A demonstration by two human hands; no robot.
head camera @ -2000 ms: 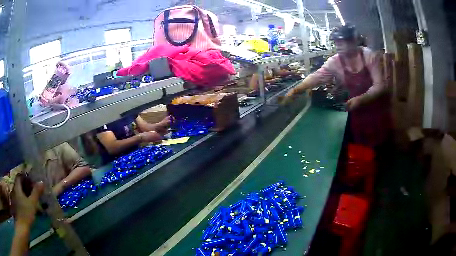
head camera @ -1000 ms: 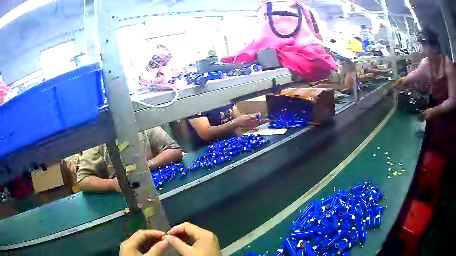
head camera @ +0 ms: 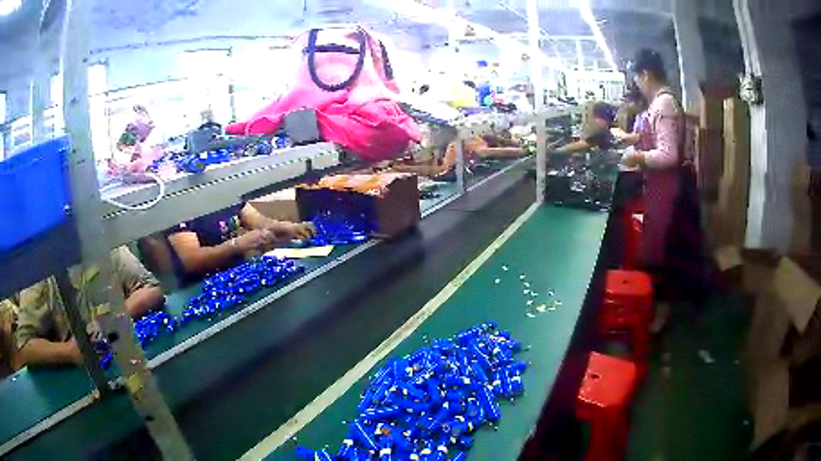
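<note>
Neither of my hands is in the picture. A large loose heap of bright blue cells with pale ends (head camera: 441,392) lies nearest in front of me on the green bench surface (head camera: 563,248). Several small whitish bits (head camera: 531,297) are scattered on the same surface beyond the heap. The dark green conveyor belt (head camera: 360,306) runs along the left of the heap, beside a pale rail (head camera: 410,326).
More blue cells (head camera: 239,284) lie across the belt before two seated workers. A brown carton (head camera: 392,205) stands there. A shelf post (head camera: 108,270), a blue bin (head camera: 34,194) and a pink bag (head camera: 347,90) are at left. Red stools (head camera: 606,383) and a standing person (head camera: 664,153) are at right.
My hands, seen pinched together at the bottom one second ago, are out of view. The view has swung back right. The standing person at right is now upright, with the arm drawn back from the belt.
</note>
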